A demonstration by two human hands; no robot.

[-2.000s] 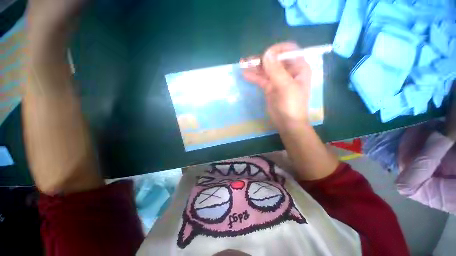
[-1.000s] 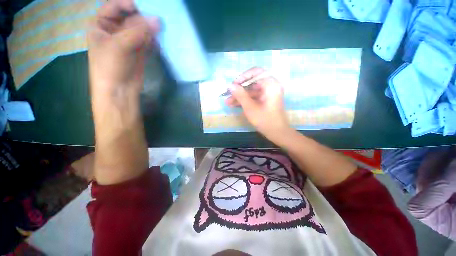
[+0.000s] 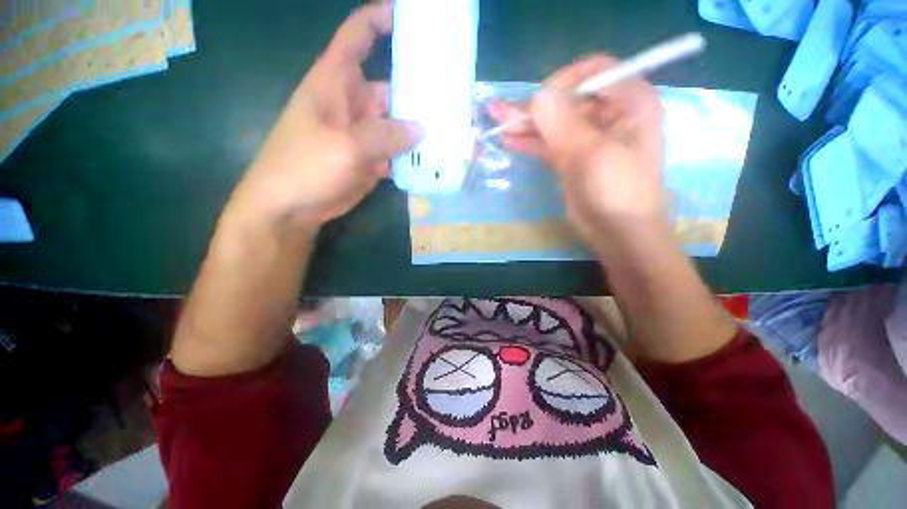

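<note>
My left hand point(image 3: 343, 139) holds a plastic housing point(image 3: 435, 89) upright in the view, its end with small dark slots pointing down toward me. The housing looks glaring white and its far end is cut off by the top edge. My right hand point(image 3: 607, 139) holds the tweezers point(image 3: 646, 64) like a pen, their tip pointing left close to the housing's right side. Whether the tip carries a piece is too blurred to tell. The working adhesive sheet point(image 3: 567, 237) lies under the right hand and the housing's lower end, with a tan strip along its near edge.
Spare adhesive sheets point(image 3: 90, 48) with tan and blue stripes lie at the far left. A pile of light-blue housings point(image 3: 863, 164) is at the right. A small light-blue piece point(image 3: 14, 221) lies at the left edge. The bench's front edge runs before my lap.
My left hand has come in from the left with a housing, now held still over the sheet's left end. My right hand has shifted right, with the tweezers tilted up to the right.
</note>
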